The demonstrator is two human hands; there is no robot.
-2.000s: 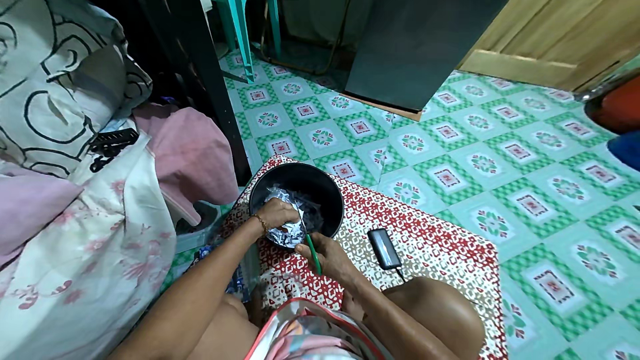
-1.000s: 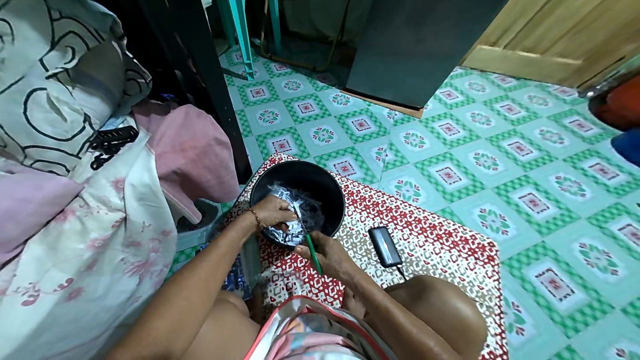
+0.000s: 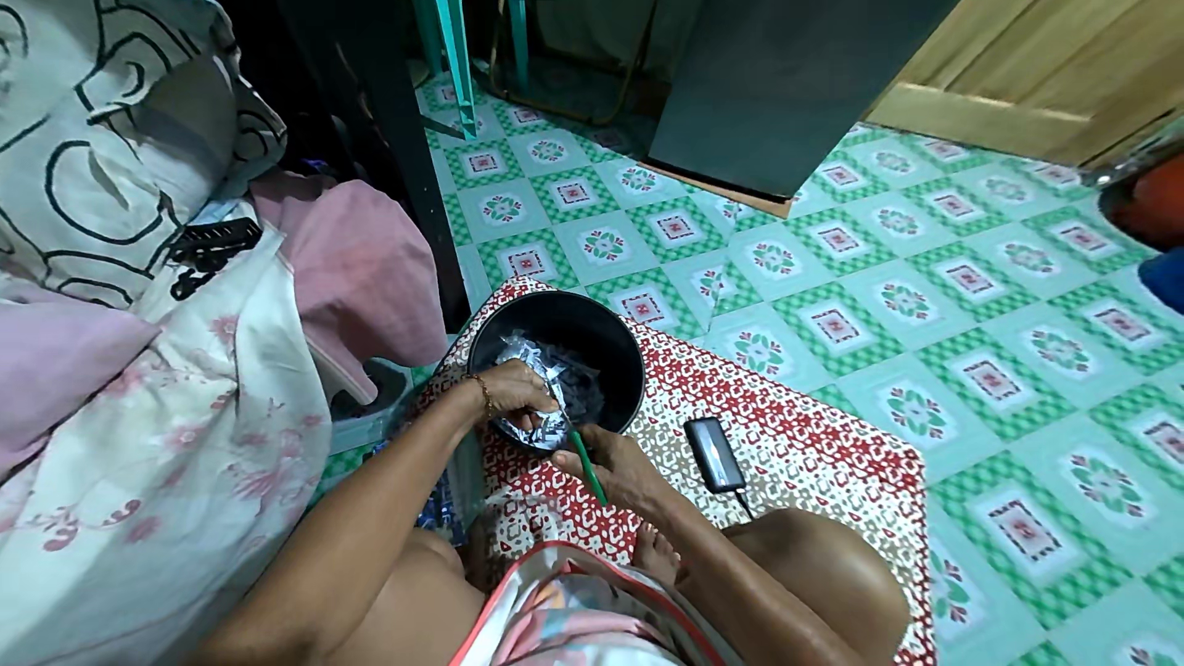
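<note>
A round black container (image 3: 629, 347) stands on a red and white patterned mat (image 3: 786, 407), with crumpled, shiny silvery pieces (image 3: 581, 384) inside it. My left hand (image 3: 516, 393), with a thin bracelet at its wrist, grips a silvery foil-like wrapper (image 3: 546, 433) over the container's near left part. Close beside it, at the near rim, my right hand (image 3: 615, 467) holds a slim tool with a green handle (image 3: 589, 470). The tool's upper end meets the wrapper; whether it is a knife or scissors I cannot tell.
Right of the container, a black power bank or similar device (image 3: 714, 453) with a cable lies on the mat. Bedding (image 3: 166, 444) with a black hair clip (image 3: 217, 236) on it is at the left. Blue packets (image 3: 442, 509) lie near my left forearm. Green patterned flooring (image 3: 832, 324) surrounds the mat.
</note>
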